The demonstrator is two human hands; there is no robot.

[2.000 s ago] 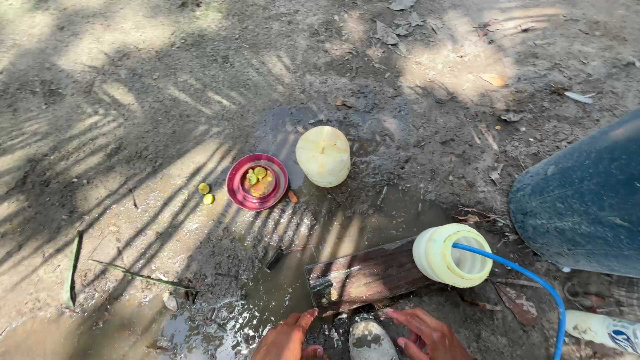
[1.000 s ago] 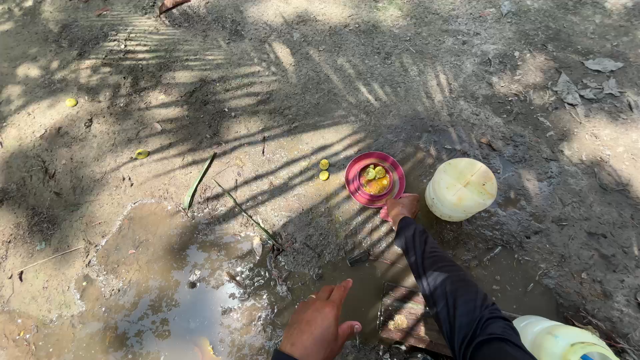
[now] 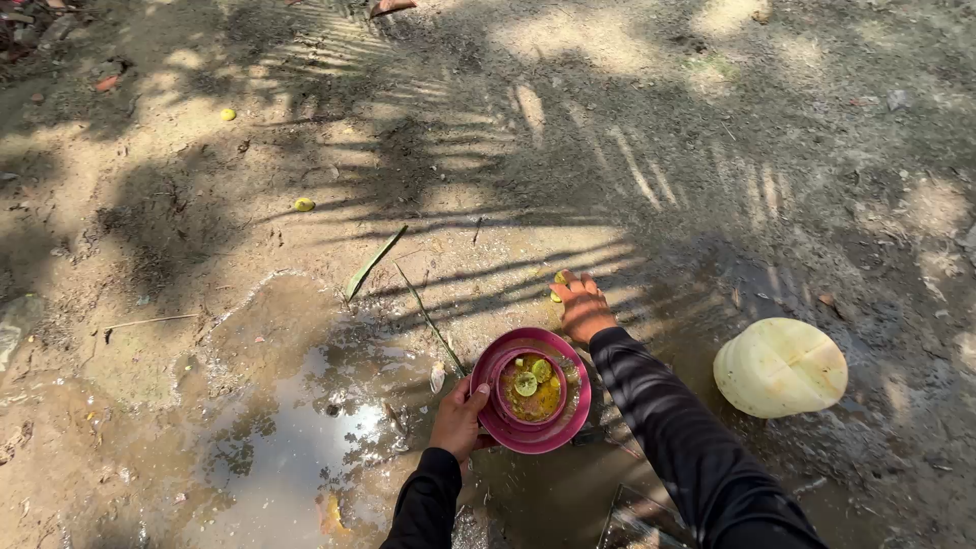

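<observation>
My left hand grips the left rim of a pink plastic dish, its thumb over the edge. An inner pink bowl in the dish holds citrus halves and orange-yellow bits in liquid. Just up and right of the dish, my right hand reaches down with its fingertips at yellow-green citrus pieces on the wet ground; the fingers partly cover them, and whether they grip any cannot be told. Both arms are in dark sleeves.
A pale yellow plastic container stands to the right. A muddy puddle spreads at the lower left. Green leaf strips and two more yellow citrus pieces lie on the ground beyond. A dark board shows partly at the bottom.
My left hand has taken hold of the pink dish, which has come nearer to me. My right hand has moved from the dish's edge to the citrus pieces beyond it. The view has shifted.
</observation>
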